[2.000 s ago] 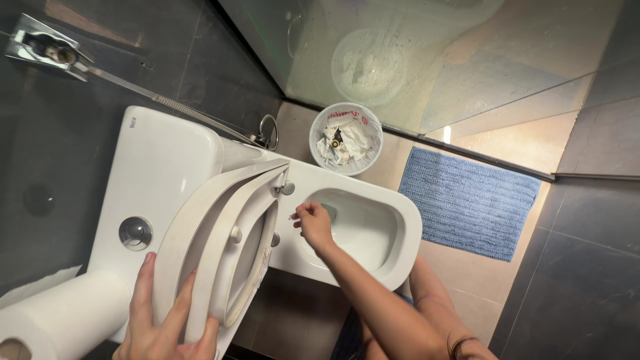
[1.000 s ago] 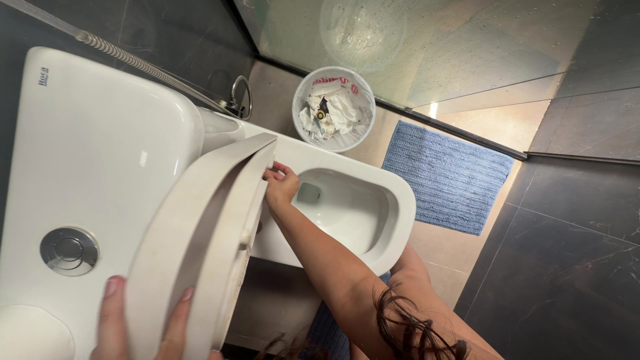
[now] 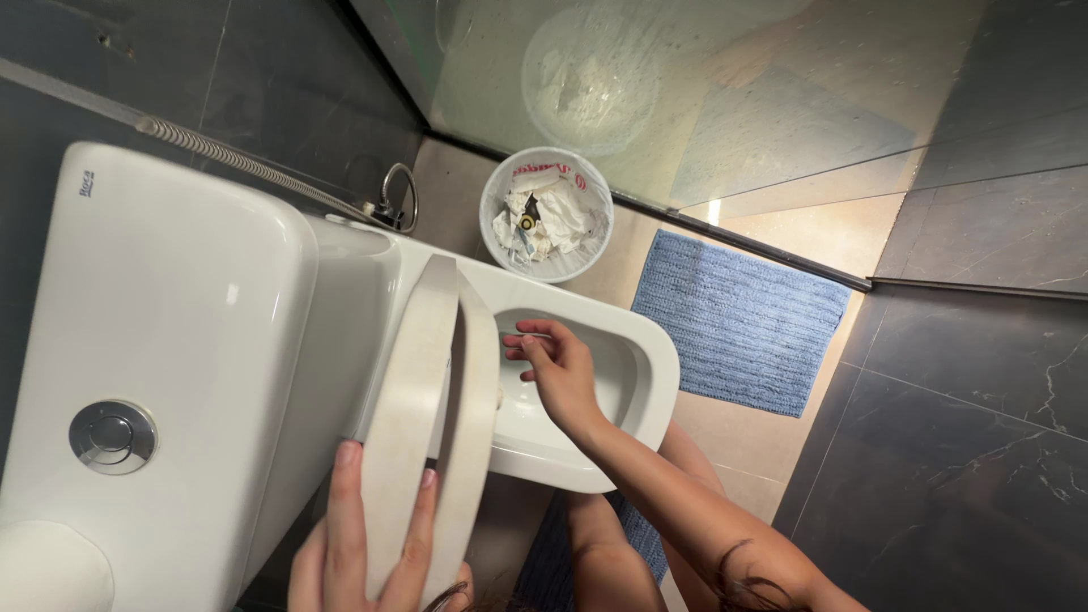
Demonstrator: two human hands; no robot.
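Note:
My left hand point(image 3: 382, 544) grips the lower edge of the raised toilet lid point(image 3: 412, 382) and toilet seat point(image 3: 476, 408), its fingers spread around and between the two. My right hand point(image 3: 552, 365) is over the open toilet bowl point(image 3: 659, 357), just right of the seat, with its fingers apart and slightly bent; nothing shows in it. A gap separates the lid from the seat. The hinge area is hidden behind the lid.
At left is the white cistern point(image 3: 195, 331) with a chrome flush button point(image 3: 113, 436) and a white roll point(image 3: 51, 569). A lined waste bin point(image 3: 546, 274) holds crumpled paper beside a glass screen point(image 3: 765, 110). A blue mat point(image 3: 739, 323) lies beyond the bowl.
The lid and seat have swung to a more upright position, with my left hand still on them. My right hand has moved from the seat's edge to over the bowl.

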